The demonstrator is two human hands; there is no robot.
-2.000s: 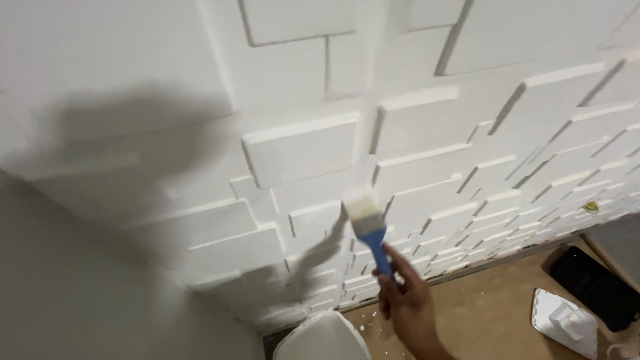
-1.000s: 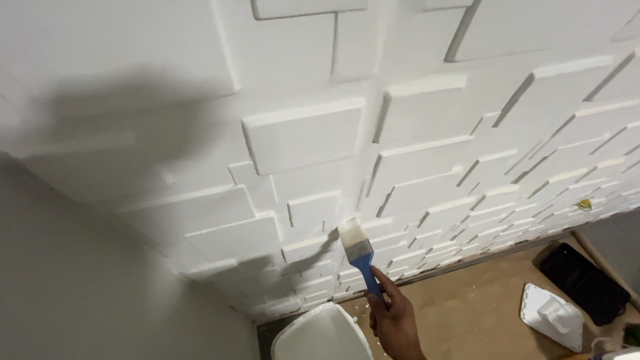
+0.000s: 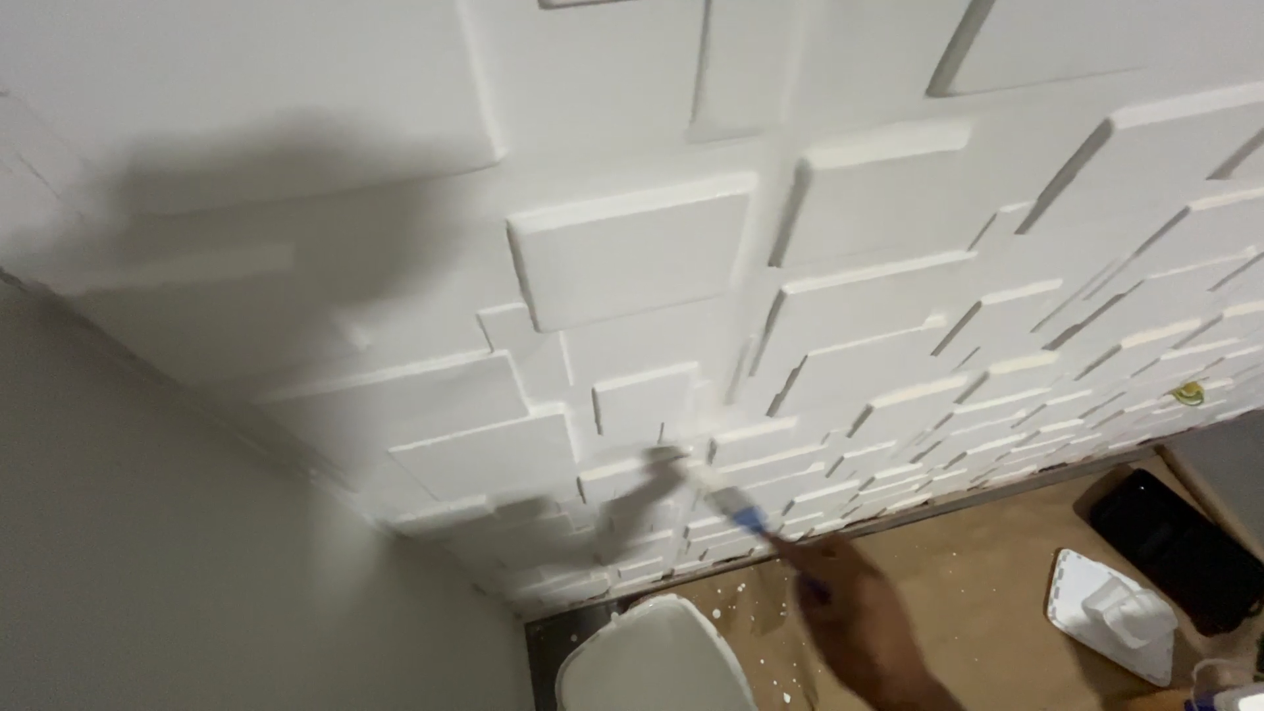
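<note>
My right hand [image 3: 849, 602], blurred, is closed around the blue handle of a flat paintbrush [image 3: 733, 502]. The brush points up and left, its pale bristles at the white wall panel [image 3: 632, 262] with raised rectangular blocks; blur hides whether they touch it. Below and left of my hand is a white plastic container [image 3: 657, 657], cut off by the bottom edge. My left hand is not in view.
Brown paper [image 3: 938, 592] with white specks covers the floor. At right lie a black phone [image 3: 1180, 548] and a white lid-like piece [image 3: 1111, 612]. A plain wall [image 3: 197, 533] meets the panel at left. A small yellow-green thing [image 3: 1188, 393] is on the panel.
The brush in my right hand went down the panel between the first two frames. Now brush and hand are tilted more to the left.
</note>
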